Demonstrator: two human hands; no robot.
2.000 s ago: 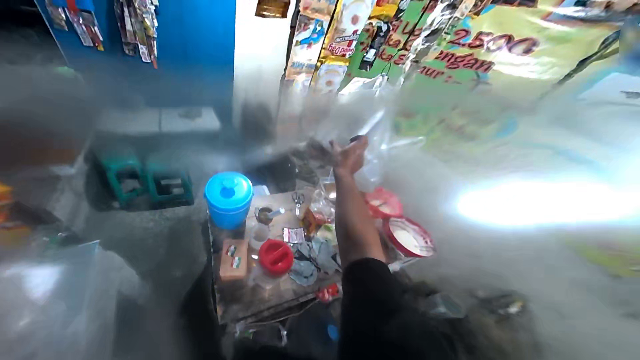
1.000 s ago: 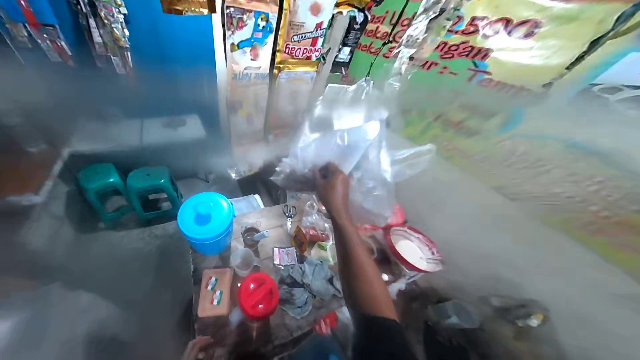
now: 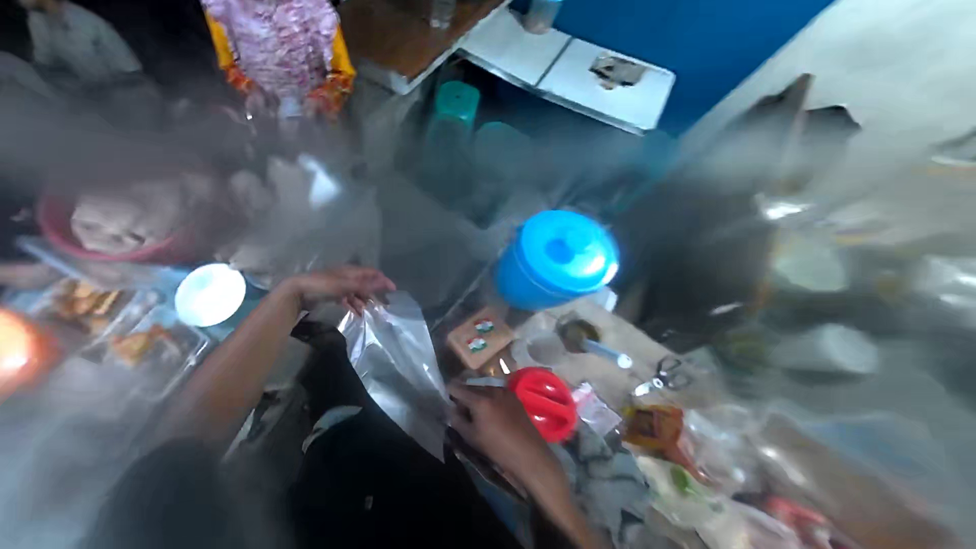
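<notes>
My left hand [image 3: 343, 288] grips the upper end of a clear plastic bag [image 3: 400, 362], its fingers partly hidden by the film. The other end of the bag is pinched in my right hand [image 3: 488, 415], just left of a jar's red lid [image 3: 543, 404]. Between the hands the bag hangs stretched over my dark clothing. Beyond the right hand are a tan box [image 3: 480, 337] and a blue lidded bucket [image 3: 560, 255]. Scissors [image 3: 665, 376] and a small sachet [image 3: 596, 410] lie on the table.
Trays of fried food [image 3: 141, 335] and a white bowl [image 3: 210, 295] are at the left, with a pink basin [image 3: 57, 229] behind. A person [image 3: 278, 53] in a patterned top stands at the upper left. Green stools [image 3: 457, 103] are under a white-topped table [image 3: 602, 84]. Plastic packs crowd the lower right.
The view has swung left. My right hand, earlier raised at the hanging plastic bags, is now low beside the red lid. A clear bag is now stretched between both hands.
</notes>
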